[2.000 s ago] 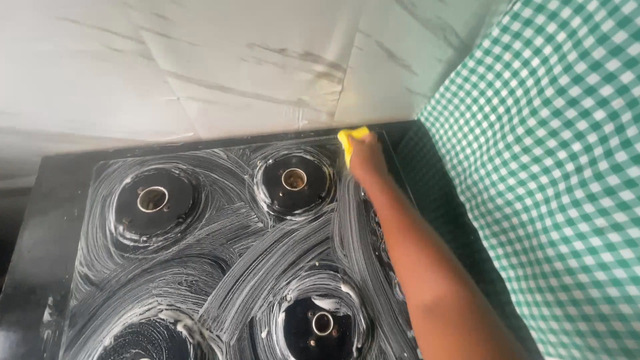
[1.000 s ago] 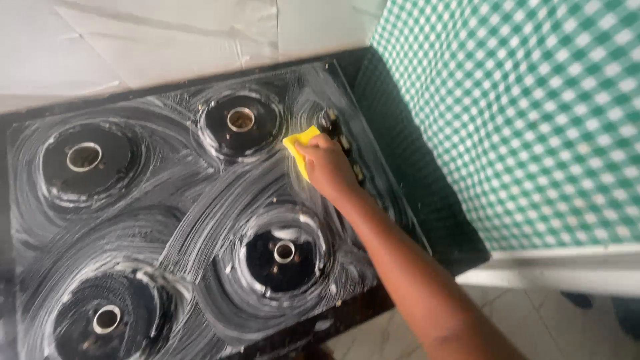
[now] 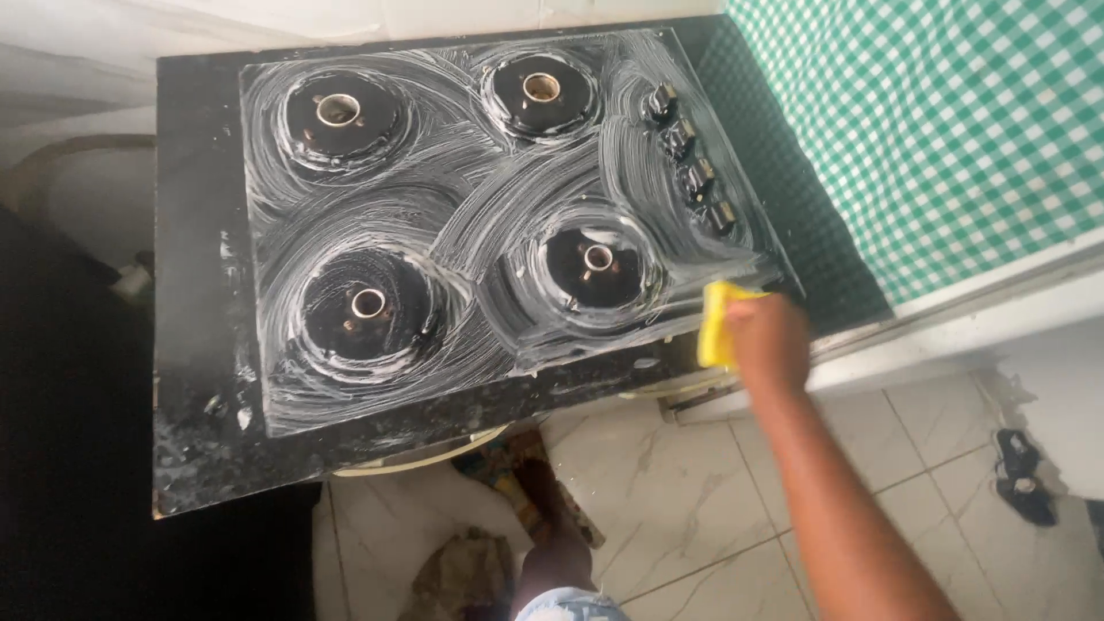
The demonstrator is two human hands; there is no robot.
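Observation:
My right hand (image 3: 772,341) grips a yellow sponge or cloth (image 3: 718,323) at the front right corner of a black cooktop (image 3: 483,207). White, streaky lather covers much of the cooktop's surface. Around its several round burner wells, such as the front right one (image 3: 595,263), the lather forms rings; each well has a metal ring at its centre. Several dark control knobs (image 3: 700,179) stand in a row along the right side, with bits of lather on them. My left hand is out of view.
A green and white checked cloth (image 3: 966,129) hangs at the right, beside the dark counter (image 3: 194,328). Behind is a pale wall (image 3: 285,21). Below lie a tiled floor (image 3: 673,483), a crumpled cloth (image 3: 461,573) and black footwear (image 3: 1025,479); my leg shows there too.
My right hand has moved with the yellow sponge or cloth from the back right corner, past the knobs, to the front right corner. The view now takes in more of the floor.

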